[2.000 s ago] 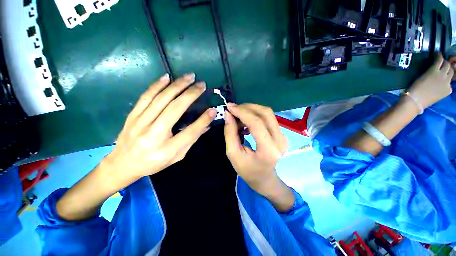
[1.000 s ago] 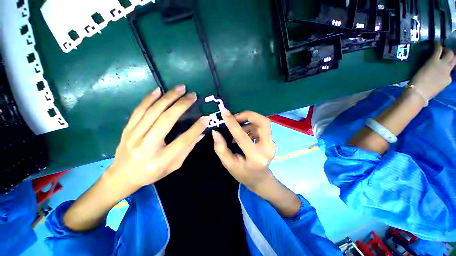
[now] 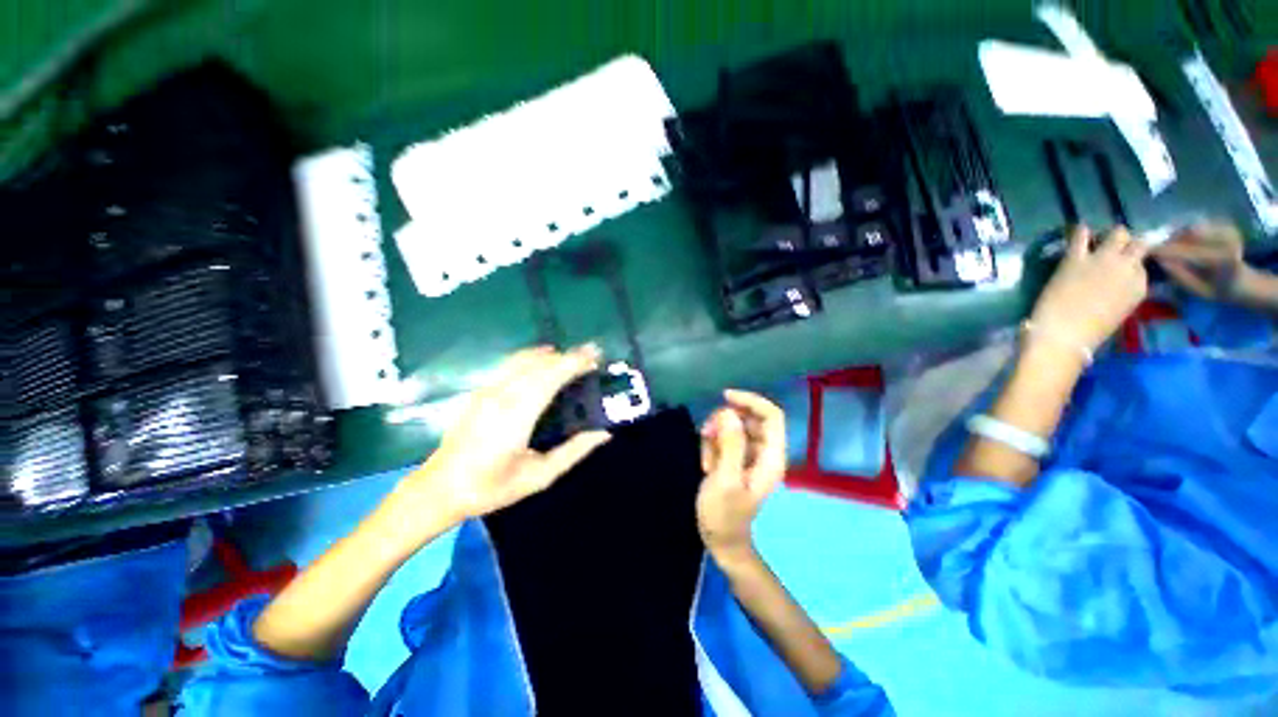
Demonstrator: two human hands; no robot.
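Observation:
A black phone frame [image 3: 628,315] lies on the green bench in front of me, its block end at the near edge. A white adhesive sticker [image 3: 625,392] sits on that end. My left hand [image 3: 512,432] rests over the frame's near left part, fingers on it and thumb beside the block, hiding part of it. My right hand [image 3: 740,469] is off the frame, to its right, over the bench edge. Its fingers are curled with thumb and fingertips close; the image is blurred and I cannot tell if it holds anything small.
White liner sheets [image 3: 533,168] lie behind the frame and another [image 3: 348,280] stands left. A ribbed black tray [image 3: 154,308] is far left. Stacked black frames [image 3: 799,196] lie right. A person's arm [image 3: 1044,364] works further right. A red stool [image 3: 851,434] is below.
The view has swung up and back, showing more of the bench. My right hand has left the sticker and moved away to the right. The sticker now lies compactly on the frame end.

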